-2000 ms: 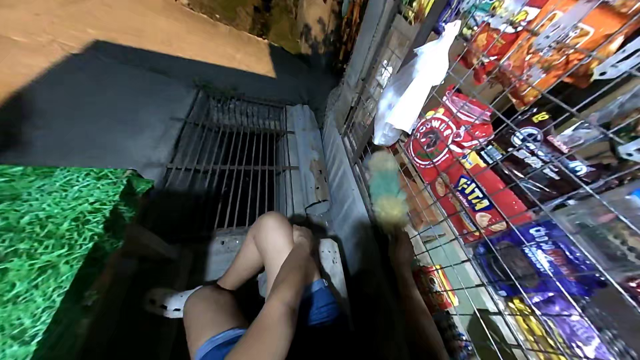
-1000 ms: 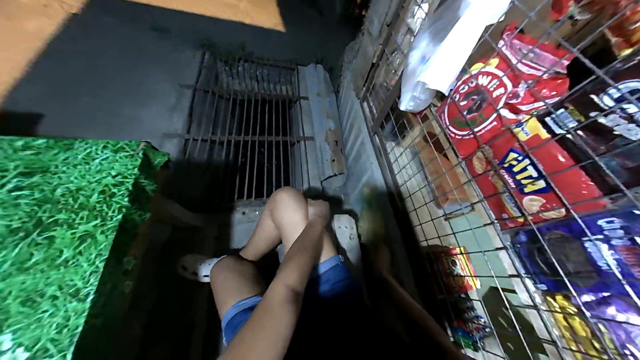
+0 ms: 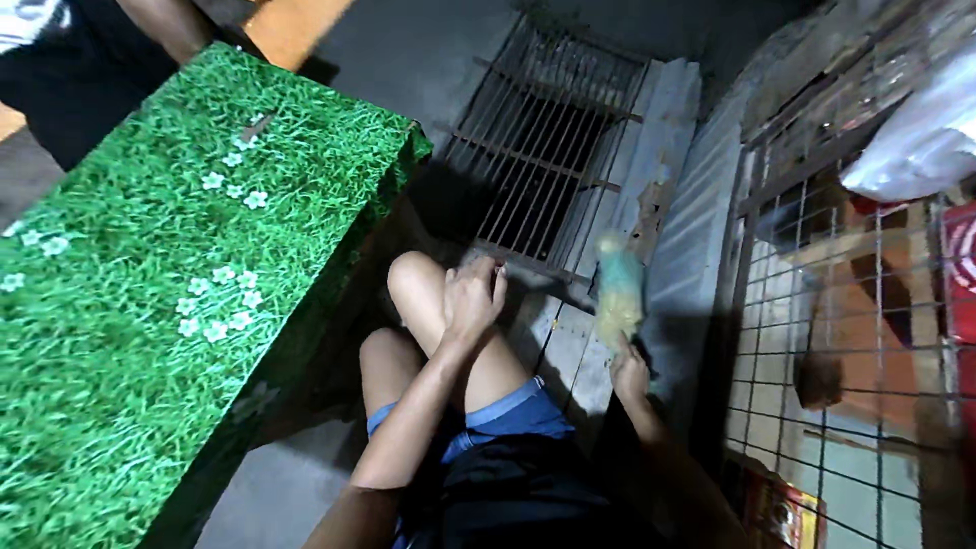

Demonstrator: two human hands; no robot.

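Observation:
My right hand grips the lower end of a blurred green and yellow object, perhaps a duster or brush, held upright over the wooden boards beside the corrugated metal sheet. On my raised knee rests my left hand, its fingers loosely bent; a small dark spot shows by the fingertips, too unclear to name. I sit with one leg crossed over the other, in blue denim shorts.
A table with a green grass-print cover stands at my left, with a person's arm behind it. Ahead lies a metal grating. Wire mesh, a white plastic bag and snack packs are at my right.
The view has swung to the left, bringing in more of the table and the person behind it. My right hand still holds the green and yellow object; my left hand remains on my knee.

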